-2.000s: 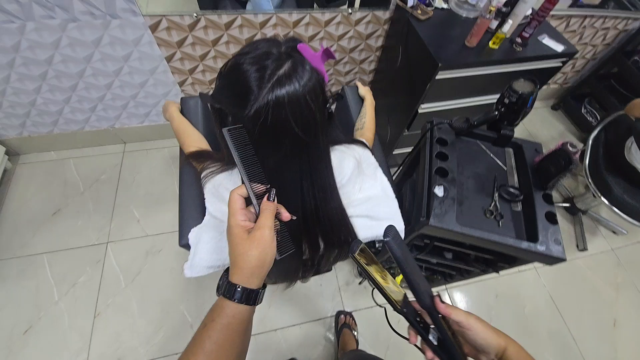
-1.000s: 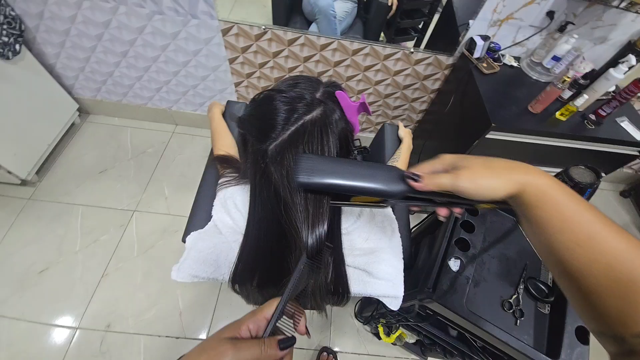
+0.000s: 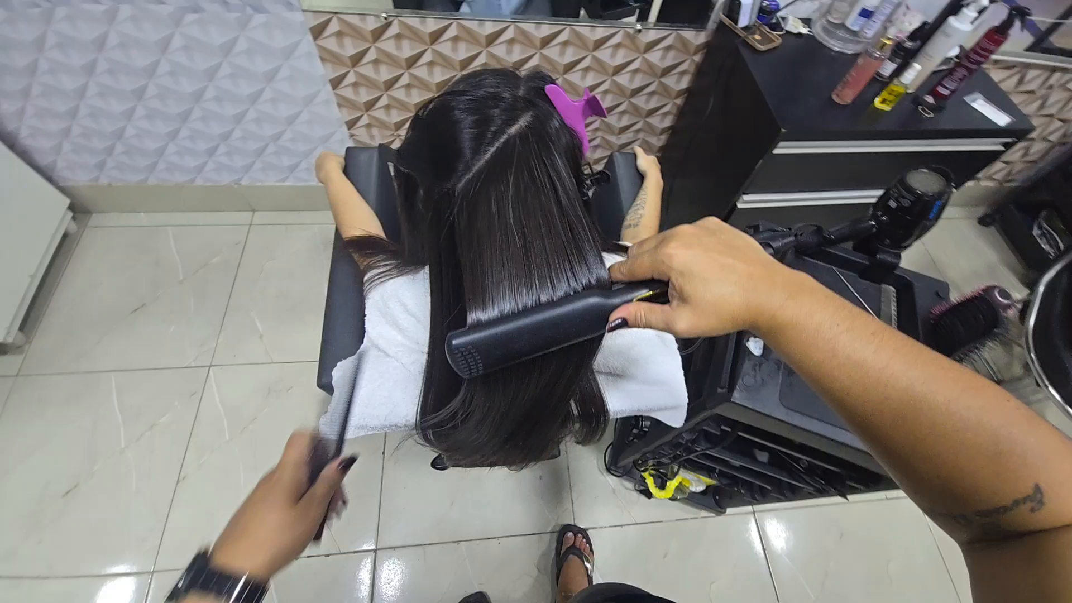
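Observation:
A seated person's long dark hair hangs down over a white towel on their back. My right hand grips a black hair straightener, its plates closed across the lower half of the hair. The strands above it lie flat and glossy; those below fan out and curl slightly at the ends. A purple hair clip sits at the upper right of the head. My left hand, left of the hair and off it, holds a dark comb, which is blurred and points upward.
The person sits in a black salon chair. At the right stands a black trolley with a hair dryer and a round brush. Behind is a black drawer cabinet bearing several bottles. My sandalled foot is on the tiled floor.
The straightener has slid down the hair from near the head since a second ago. My left hand and the comb have moved left, away from the hair ends.

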